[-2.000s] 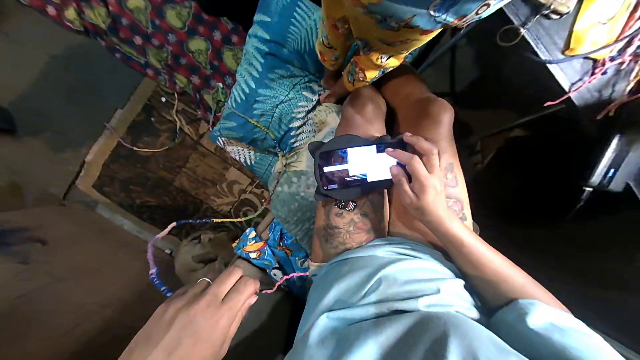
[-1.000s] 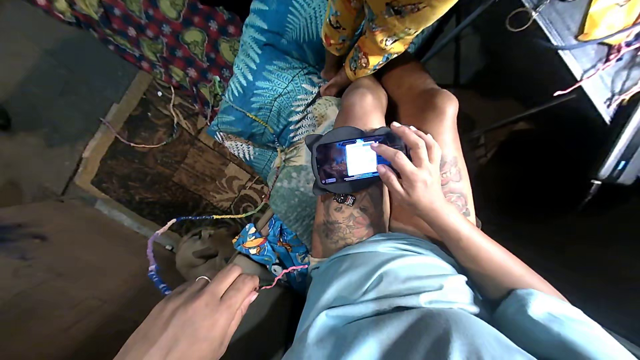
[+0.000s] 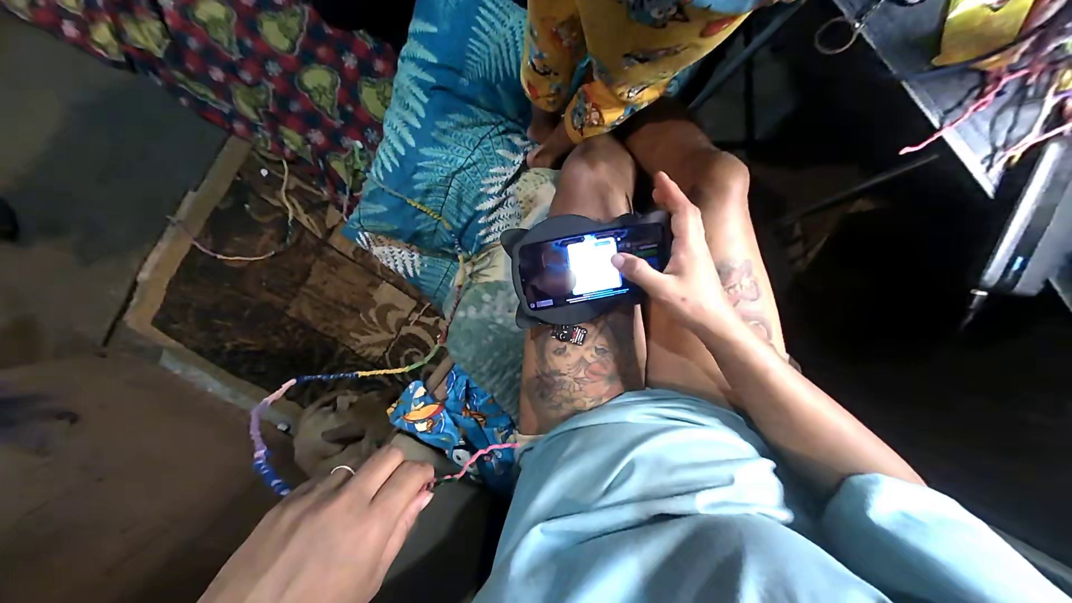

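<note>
A smartphone [image 3: 586,266] in a dark case with ear shapes lies across my thighs, its screen lit. My right hand [image 3: 682,268] is at the phone's right end, with the thumb at the screen and the fingers spread beyond the edge. My left hand [image 3: 368,502], wearing a ring, is low on the left with its fingers closed on a multicoloured cord. The cord [image 3: 255,427] loops out beyond this hand in blue, purple and pink, then runs through yellow up toward the pillow. A pink length [image 3: 490,452] leads from my fingertips to my shirt.
A person in yellow patterned trousers [image 3: 636,59] sits at the top by a blue fern-print pillow [image 3: 452,126]. Red patterned cloth [image 3: 276,63] and a worn board [image 3: 251,276] lie on the left. A metal-edged table [image 3: 930,92] with coloured threads [image 3: 1017,92] stands at upper right.
The fingers of my right hand have lifted off the phone's screen and spread at its right edge, leaving the thumb at the screen. My left hand remains at the cord.
</note>
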